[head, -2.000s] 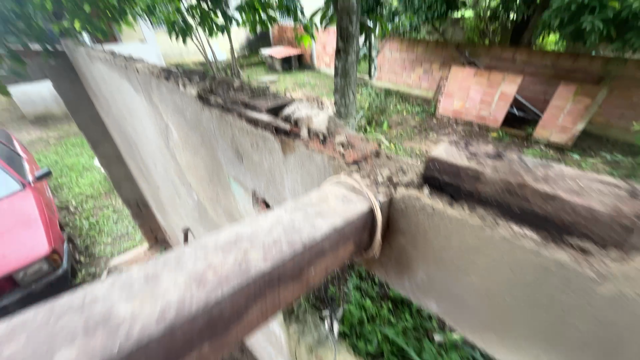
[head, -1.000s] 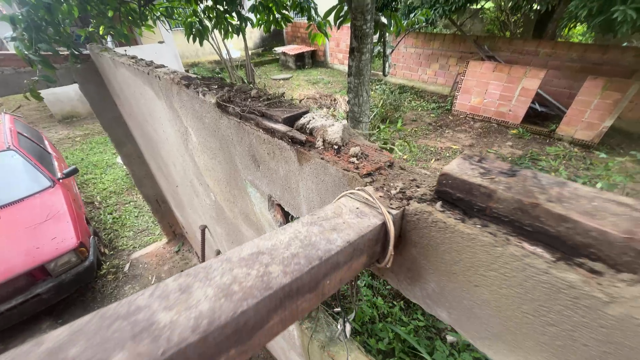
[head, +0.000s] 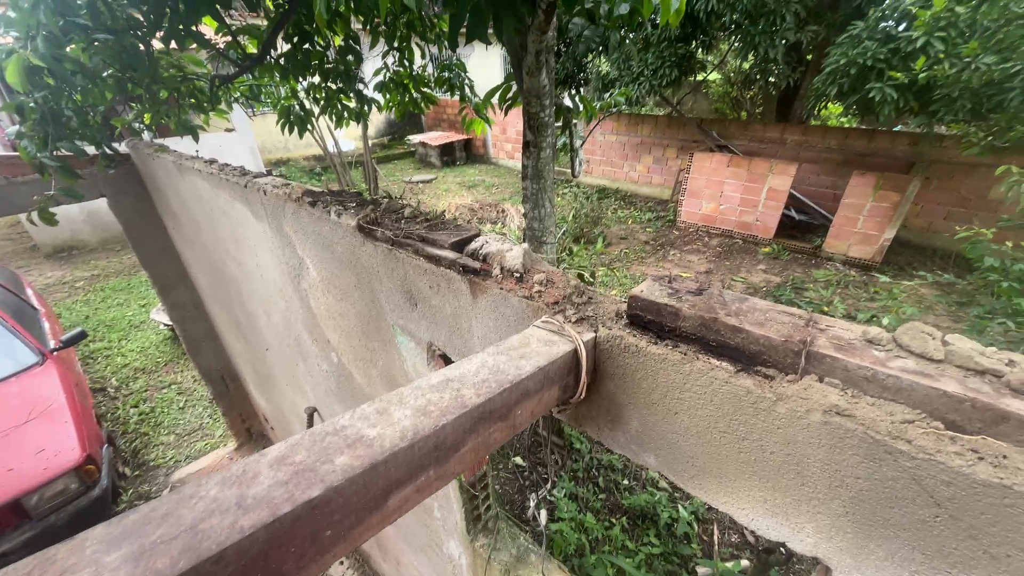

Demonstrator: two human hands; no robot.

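Observation:
Neither my left hand nor my right hand shows in the head view. A thick wooden beam (head: 360, 456) runs from the lower left up to the wall's top, its far end wrapped with a thin cord or wire (head: 582, 360). That end meets the plastered wall (head: 768, 448) near a corner. To its right, a second, dark timber (head: 768, 332) lies along the wall top amid loose mortar. Broken wood pieces (head: 436, 248) and rubble (head: 504, 254) lie on the wall section running away to the left.
A red car (head: 48, 424) stands at the lower left. A bent metal rod (head: 310, 416) sticks up beside the wall. Behind are a tree trunk (head: 540, 144), a brick wall (head: 632, 152) and leaning brick panels (head: 732, 192). Green plants (head: 624, 512) grow below the beam.
The view has shifted somewhat, showing more of the timber and rubble on the right. The beam, cord and wall look unchanged.

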